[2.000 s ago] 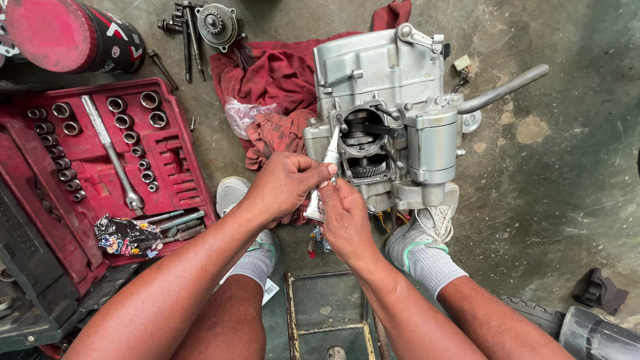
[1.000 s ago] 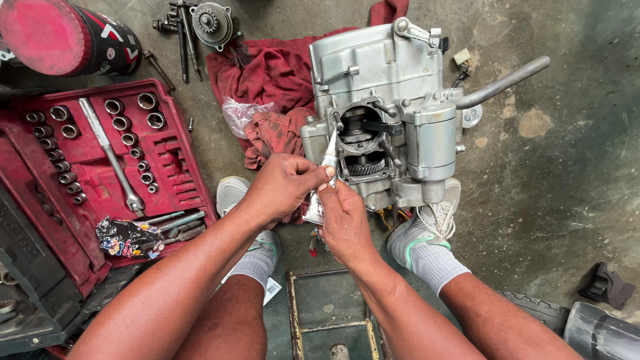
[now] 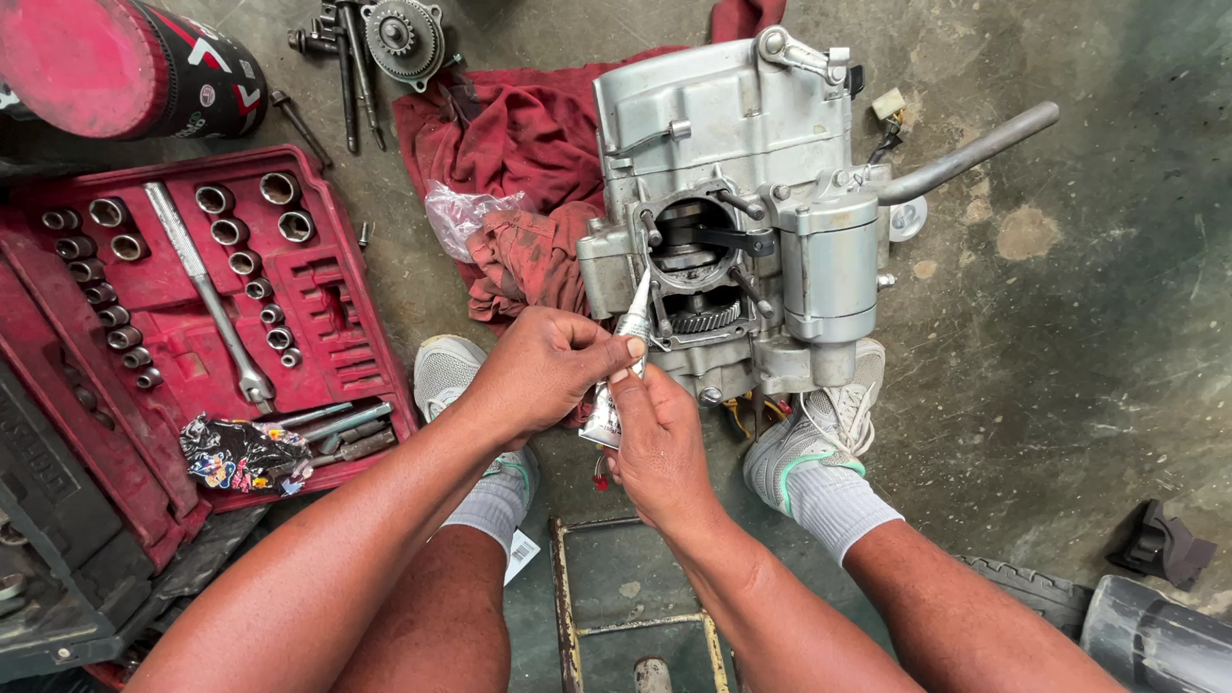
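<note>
Both hands hold a small silver tube with a white nozzle (image 3: pixel 635 322), such as sealant comes in. The fingers and thumb of my left hand (image 3: pixel 553 371) pinch it just below the nozzle, while my right hand (image 3: pixel 662 438) grips its body from the right. The nozzle tip points up at the left edge of the open cylinder-base face of a grey metal engine crankcase (image 3: pixel 722 125); whether it touches cannot be told. A connecting rod (image 3: pixel 736 238), several studs and a helical gear (image 3: pixel 703 318) show in the openings. A cylindrical starter motor (image 3: pixel 830 269) sits at the right.
Red cloths (image 3: pixel 539 144) and a clear plastic bag (image 3: pixel 464 217) lie left of the engine. A red socket set case (image 3: pixel 318 279) with a ratchet handle (image 3: pixel 207 289) is farther left. A gear part (image 3: pixel 399 38) lies at the top, a metal-framed stool (image 3: pixel 568 616) below.
</note>
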